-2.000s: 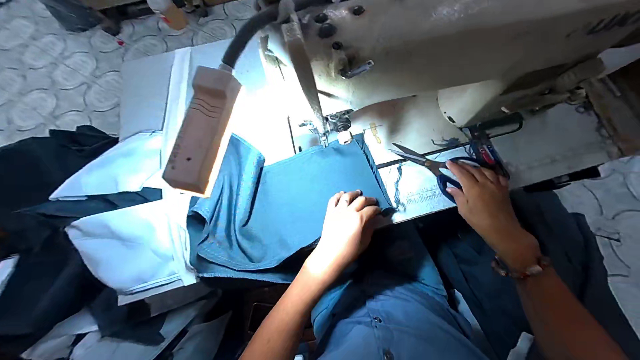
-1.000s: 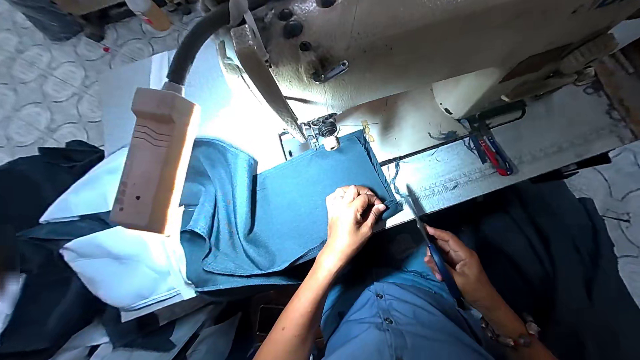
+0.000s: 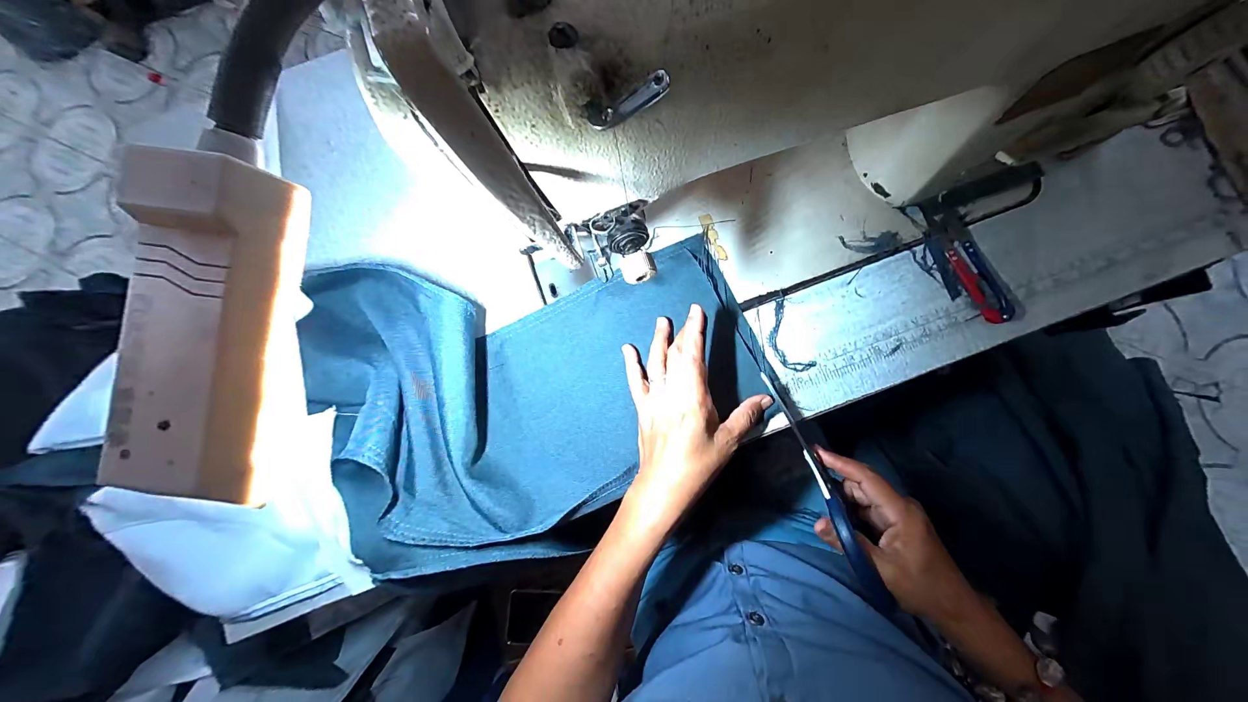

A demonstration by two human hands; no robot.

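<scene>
My left hand [image 3: 678,414] lies flat with fingers spread on a blue denim-like fabric piece [image 3: 556,400], its thumb near the right edge. In my right hand [image 3: 892,536] are scissors [image 3: 840,517] with dark blue handles; their blades lie along the fabric's right edge. The fabric's upper edge lies by the presser foot of a sewing machine [image 3: 624,249]. Loose dark threads [image 3: 783,341] rest on the machine bed just right of the fabric.
A lamp head [image 3: 195,322] hangs at the left. Thread snips with a red and blue handle [image 3: 975,283] lie on the bed at the right. White fabric pieces [image 3: 224,536] and dark cloth [image 3: 1053,468] lie on either side.
My right hand has brought the scissors from the right to the fabric's edge. My left hand has gone from bunched fingers at the fabric's edge to lying spread on it. The view has moved closer.
</scene>
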